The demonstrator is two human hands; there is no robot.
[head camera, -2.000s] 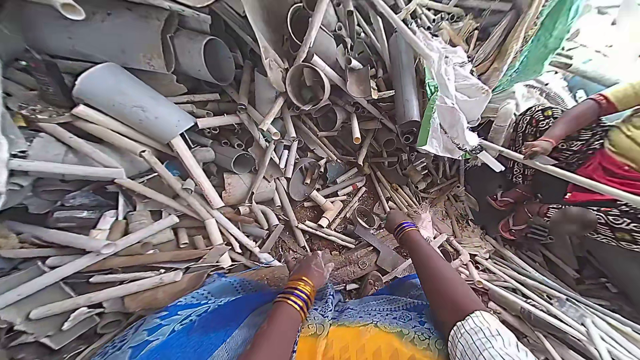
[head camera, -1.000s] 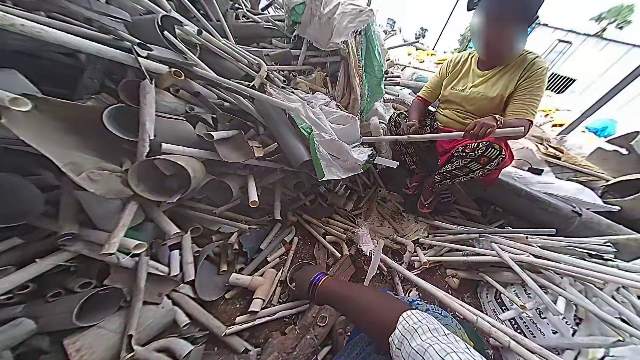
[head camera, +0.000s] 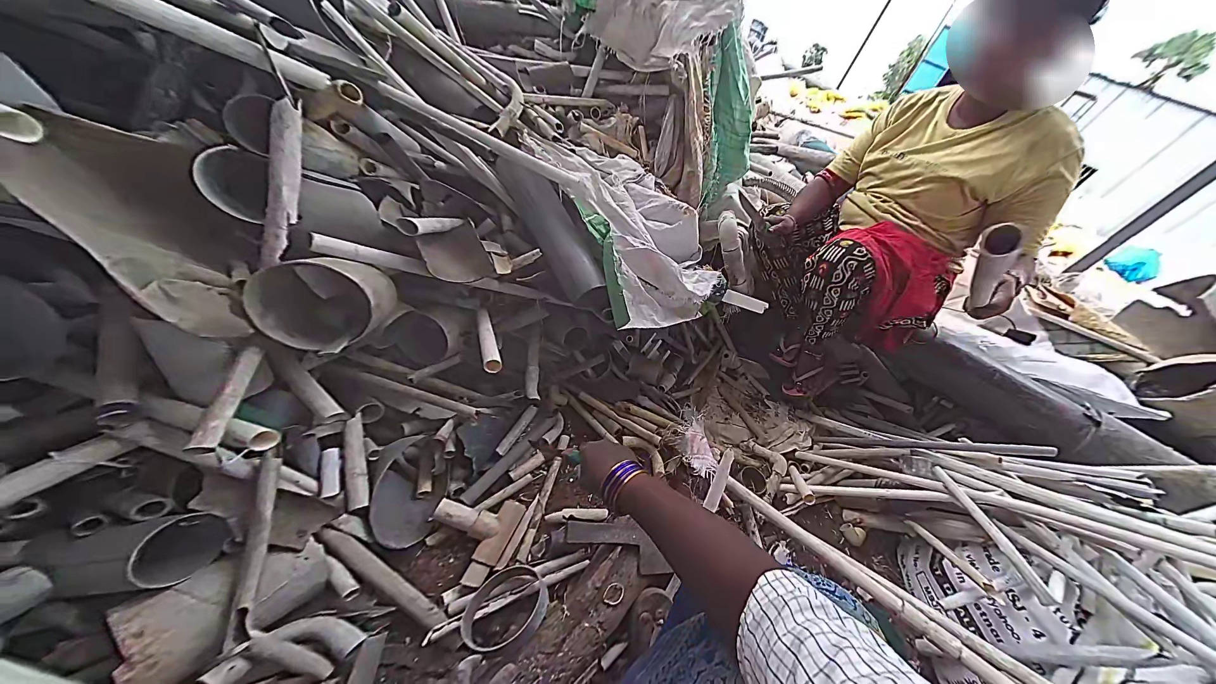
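My right hand [head camera: 600,469], with bangles at the wrist, reaches down among scrap plastic pipe pieces near the middle of the view. Its fingers point away from me and are partly hidden, so whether they hold anything cannot be told. Just left of it lie short pipe offcuts [head camera: 521,464]. A pale pipe tee fitting [head camera: 465,519] rests below and to the left, and a cut pipe ring [head camera: 504,609] lies nearer to me. A flat grey scrap piece [head camera: 608,531] sits below my wrist. My left hand is out of view.
Wide grey pipes [head camera: 321,306] and broken pieces heap up on the left. A white woven sack [head camera: 655,252] hangs over the pile. Long thin pipes [head camera: 950,480] lie at the right. A person in a yellow shirt [head camera: 950,171] sits beyond them, holding a short wide pipe [head camera: 993,266].
The view has swung to the right and up, and my left hand has left it. The other person held a long pale pipe before and now holds a short wide one.
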